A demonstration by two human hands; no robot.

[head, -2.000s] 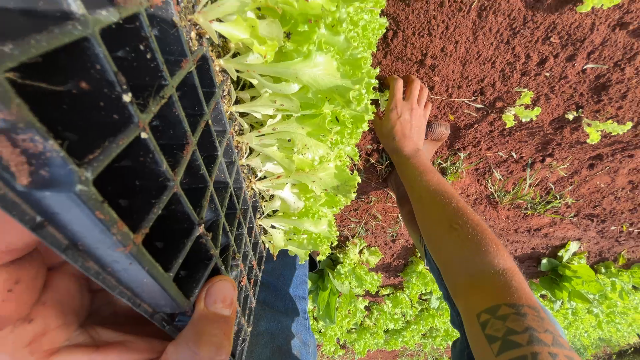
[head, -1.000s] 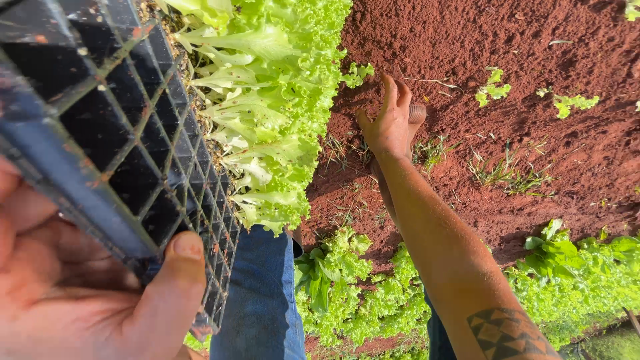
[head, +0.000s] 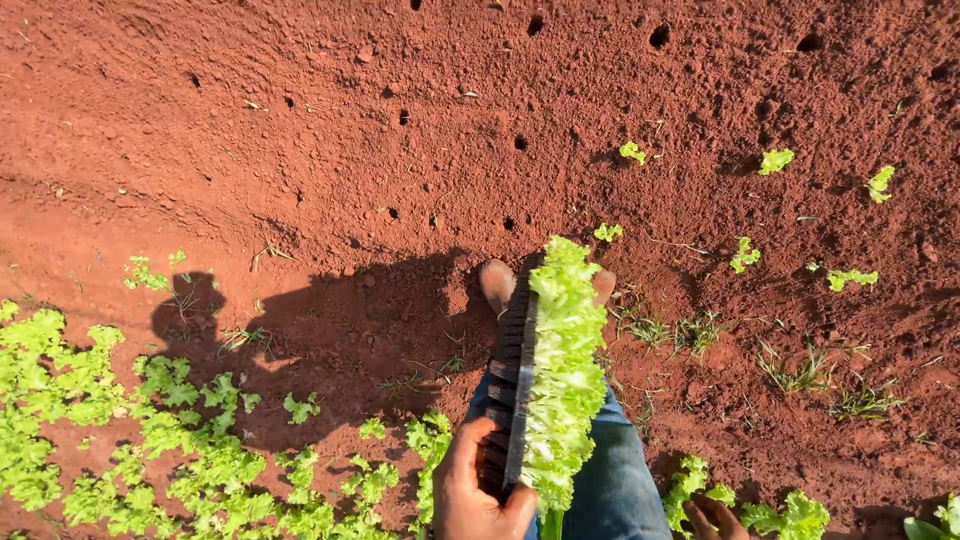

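My left hand grips the lower end of a black plastic seedling tray, thumb on one side and fingers on the other. The tray is tipped on its edge, and a dense row of light green lettuce seedlings sticks out to its right. Only part of my right hand shows, at the bottom edge beside lettuce leaves; whether it holds anything cannot be told. Beyond the tray's far end, a small lettuce seedling stands in the red soil.
Several small planting holes dot the red soil bed. Other set seedlings stand at the right, near grass tufts. Larger lettuce plants grow at the lower left. My shoes stand on both sides of the tray's far end.
My right hand has drawn back from the soil near the small seedling to the bottom edge. The tray, still in my left hand, is now farther from the camera. The view has shifted widely.
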